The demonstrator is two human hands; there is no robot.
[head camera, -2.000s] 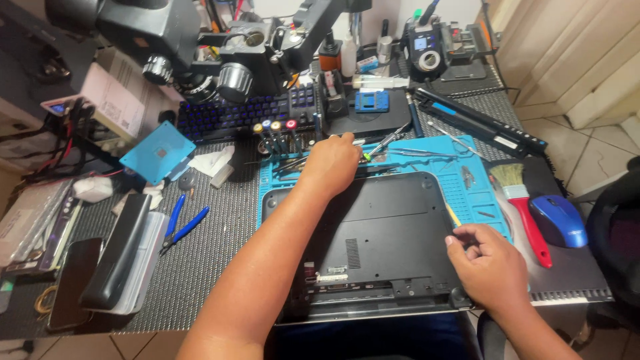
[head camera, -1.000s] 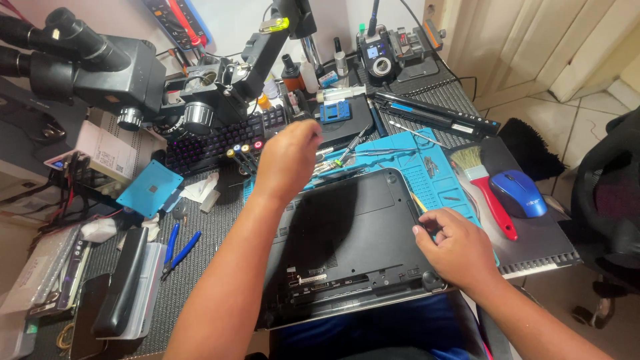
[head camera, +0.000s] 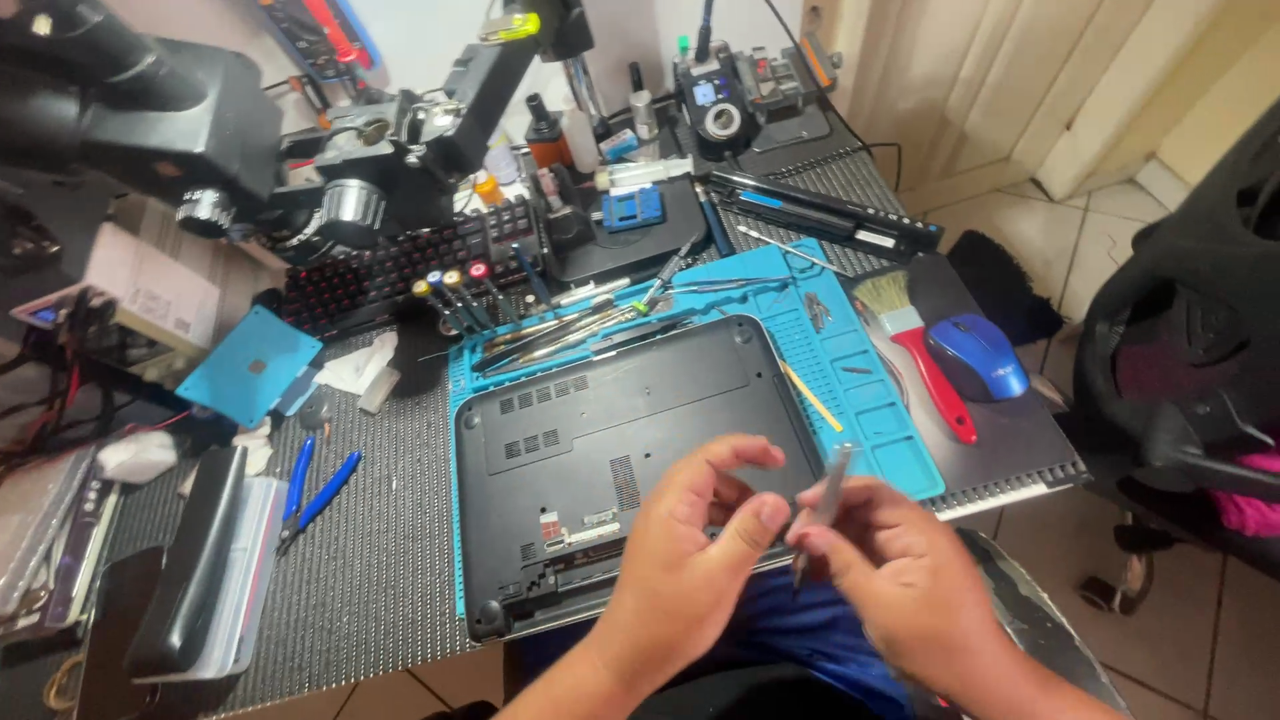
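A black laptop (head camera: pixel 560 450) lies bottom side up on a blue silicone repair mat (head camera: pixel 910 455). Over its front right corner, my right hand (head camera: pixel 890 570) grips a small metal screwdriver (head camera: pixel 832 485) with its dark tip pointing down. My left hand (head camera: pixel 700 530) is just left of it, fingers curled and apart, holding nothing that shows. Tweezers and other slim tools (head camera: pixel 560 335) rest along the mat's back edge, beside several screwdrivers with coloured caps (head camera: pixel 480 272). A thin yellow stick (head camera: pixel 812 395) lies on the mat to the laptop's right.
A microscope (head camera: pixel 180 130) overhangs the back left, above a keyboard (head camera: pixel 400 260). Blue-handled pliers (head camera: pixel 325 490) and a black case (head camera: pixel 190 560) lie at left. A red-handled brush (head camera: pixel 925 370), a blue mouse (head camera: pixel 975 357) and a laptop battery (head camera: pixel 830 215) are at right. A soldering station (head camera: pixel 715 105) stands behind.
My left hand has come back from the tools behind the laptop to its front right corner. My right hand has left the laptop's right edge and now holds the screwdriver.
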